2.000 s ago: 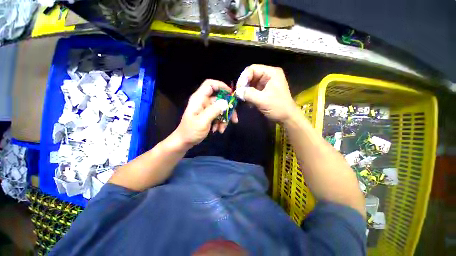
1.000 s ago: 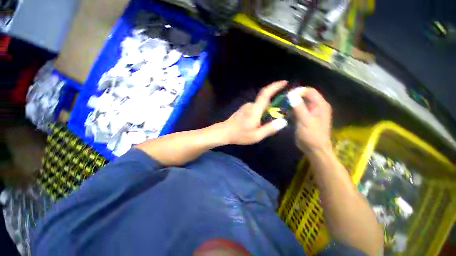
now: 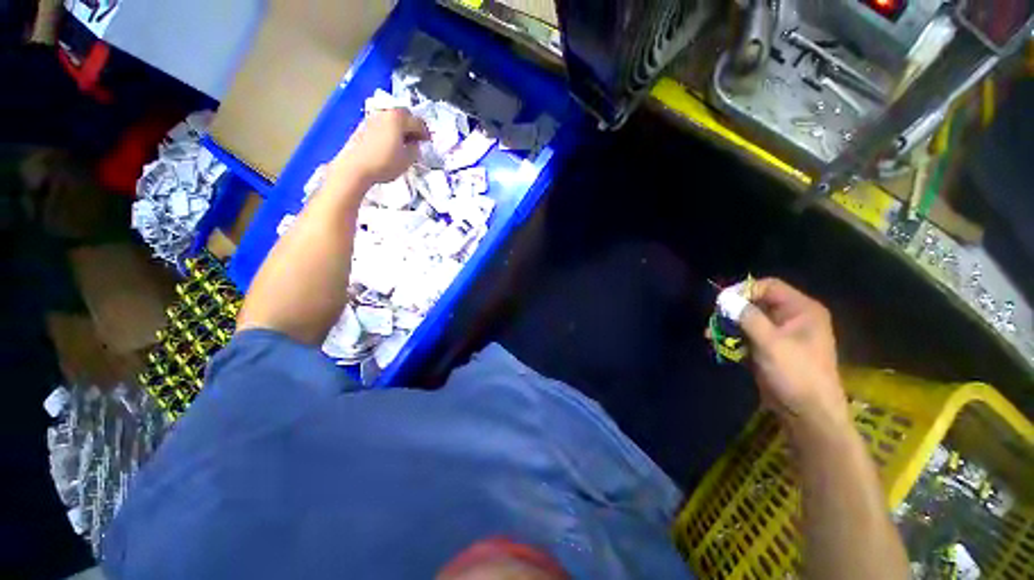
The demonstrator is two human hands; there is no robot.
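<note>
My right hand holds a small green circuit board with yellow parts between thumb and fingers, above the dark gap left of the yellow basket. Thin leads stick up from it. A white covering shows on my fingertip. My left hand is in the blue bin, over the upper part of a heap of white plug housings. Its fingers point down and are curled among the pieces; whether they grip one cannot be told.
The yellow basket with mixed white and green pieces stands at lower right. The yellow-edged bench with a metal fixture and black fan is at upper right. Stacked boards lie left of my lap.
My left hand has left the circuit board and moved left into the blue bin. My right hand has moved right and lower with the board. The view has turned and shifted left.
</note>
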